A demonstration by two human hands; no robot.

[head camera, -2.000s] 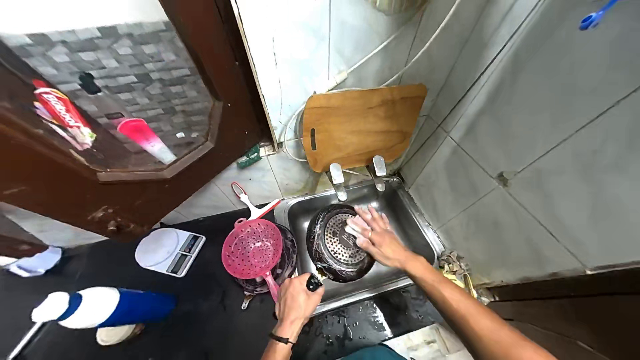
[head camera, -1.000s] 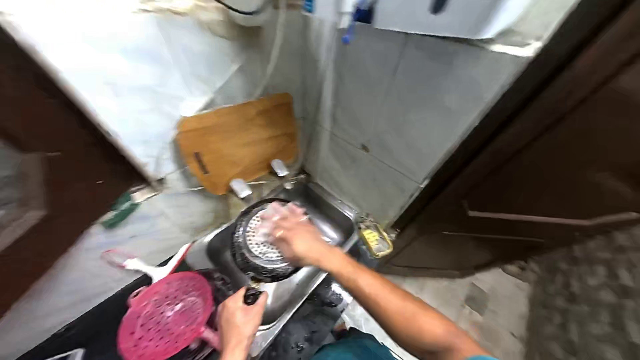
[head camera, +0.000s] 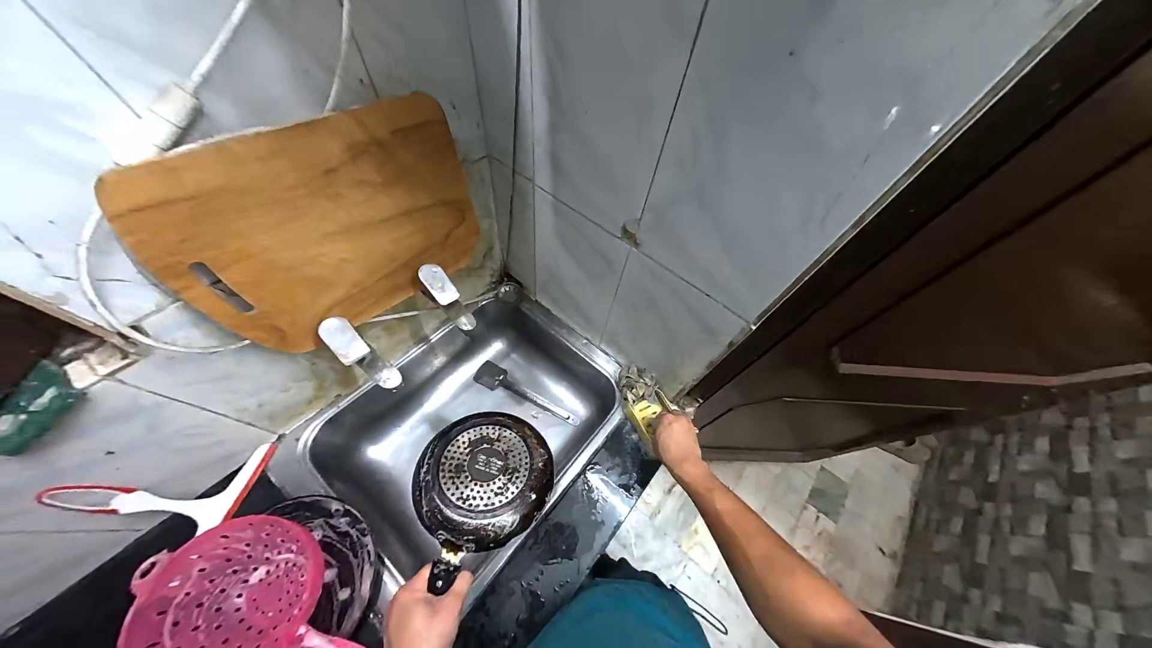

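Observation:
Over the stainless steel sink (head camera: 360, 450), a frying pan (head camera: 484, 477) is tilted with its dark, perforated-pattern underside showing. My left hand (head camera: 425, 607) grips the pan's black handle at the bottom of the view. My right hand (head camera: 675, 439) is at the sink's right corner, its fingers on a yellow item (head camera: 644, 416), perhaps a soap pack or sponge; its fingertips are partly hidden. Beside that item lies a crumpled scouring pad or rag (head camera: 637, 382). A spatula (head camera: 525, 392) with a dark head lies in the basin behind the pan.
A pink plastic colander (head camera: 229, 585) and a dark soapy pan (head camera: 337, 558) stand left of the sink, near a red-and-white squeegee (head camera: 193, 506). A wooden cutting board (head camera: 297, 216) leans on the wall behind two taps (head camera: 439, 286). A brown door (head camera: 990, 333) is at right.
My right hand has left the pan's underside and moved right to the yellow item at the sink's corner. My left hand still holds the pan handle. The view has swung right.

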